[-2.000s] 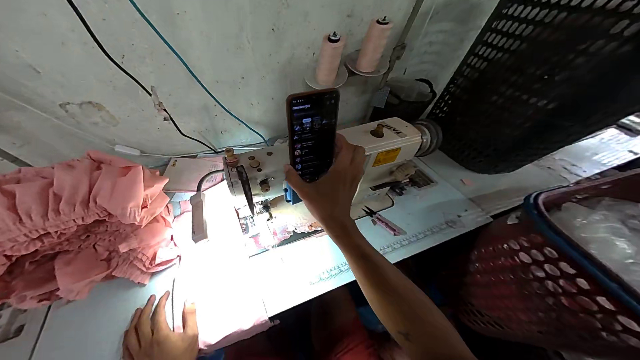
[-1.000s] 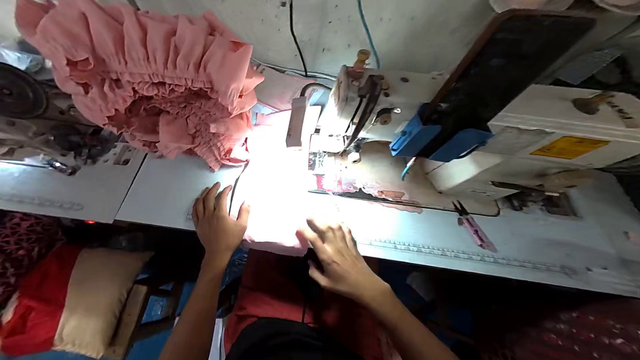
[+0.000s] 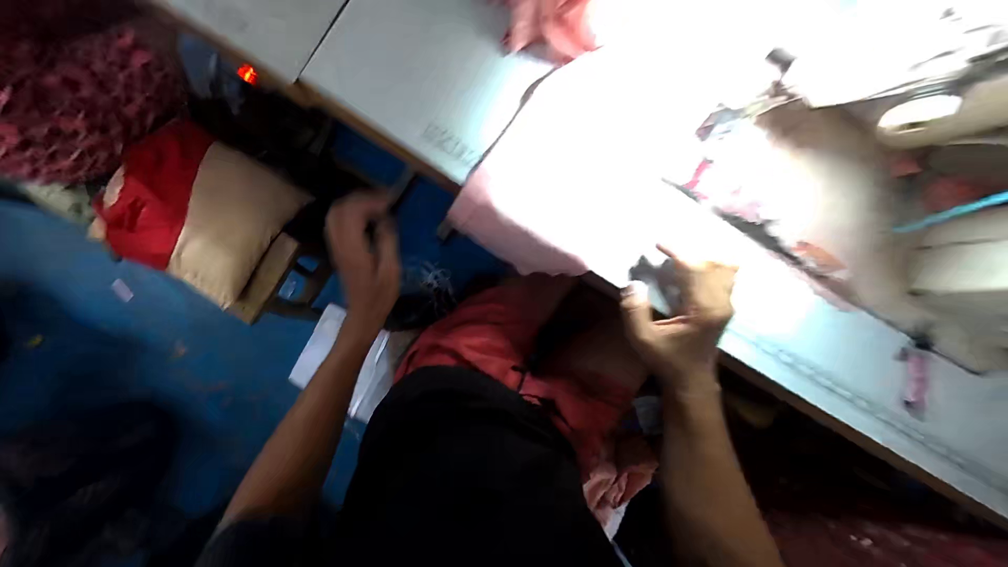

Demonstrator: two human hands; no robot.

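Observation:
My left hand, blurred, hangs in the air off the front edge of the sewing table, its fingers curled; whether it holds anything is not plain. My right hand is over the table's front edge, thumb and fingers apart and bent, with a dark patch between them that may be a shadow. Left of it a pink fabric piece lies on the table and droops over the edge, washed out by bright light. The sewing machine is at the right, only partly in view. Pink thread snips lie on the tabletop.
A red and beige cushion rests on a wooden stool at the left. Dark red fabric is heaped at the upper left. Gathered pink fabric lies at the top. The table's front edge runs diagonally.
My right hand held a phone two seconds ago and is now without it. My left hand has come off the pink fabric and away from the table. The view has swung down and turned.

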